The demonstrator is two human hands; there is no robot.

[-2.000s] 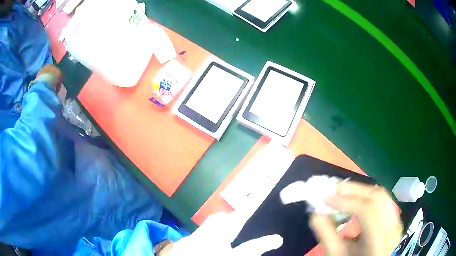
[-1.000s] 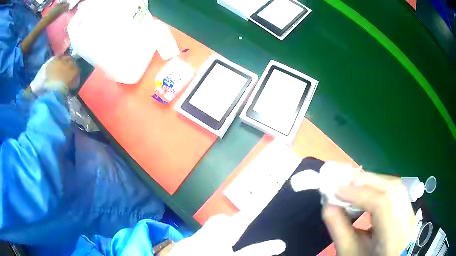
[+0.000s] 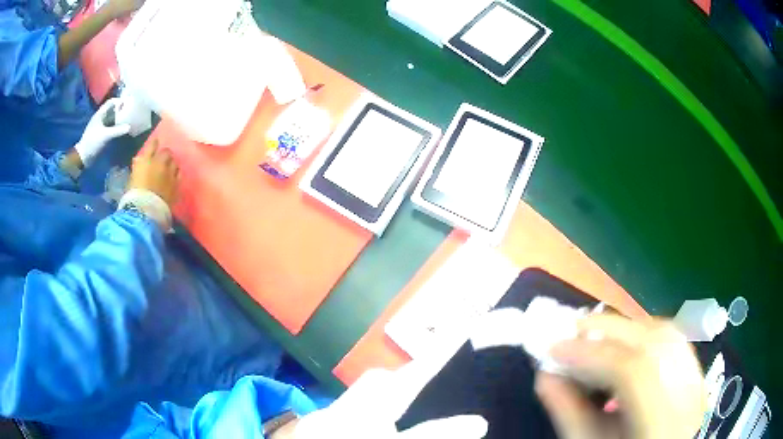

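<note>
A black tablet [image 3: 481,386] lies tilted in front of me, its lower end cut off by the picture's edge. My left hand [image 3: 403,403], in a white glove, holds it at its left side, fingers along the edges. My right hand [image 3: 631,373], mostly bare and blurred, pinches a crumpled white wiping cloth [image 3: 549,330] over the tablet's upper part. Whether the cloth touches the surface I cannot tell. A plain white box lid or sheet [image 3: 446,300] lies just above my left hand, partly hidden by it.
Two boxed tablets [image 3: 369,163] [image 3: 478,174] sit side by side ahead, and another boxed tablet [image 3: 500,39] is farther off. A dispenser bottle [image 3: 700,319] and tool tray [image 3: 755,403] are at right. A white bag [image 3: 197,69], printed packet [image 3: 294,137] and people in blue sleeves are at left.
My right hand with the cloth has shifted over the tablet and uncovered the bottle. My left hand stays about where it was. The neighbour's hand has moved to the mat's edge. The far boxed tablet has shifted right.
</note>
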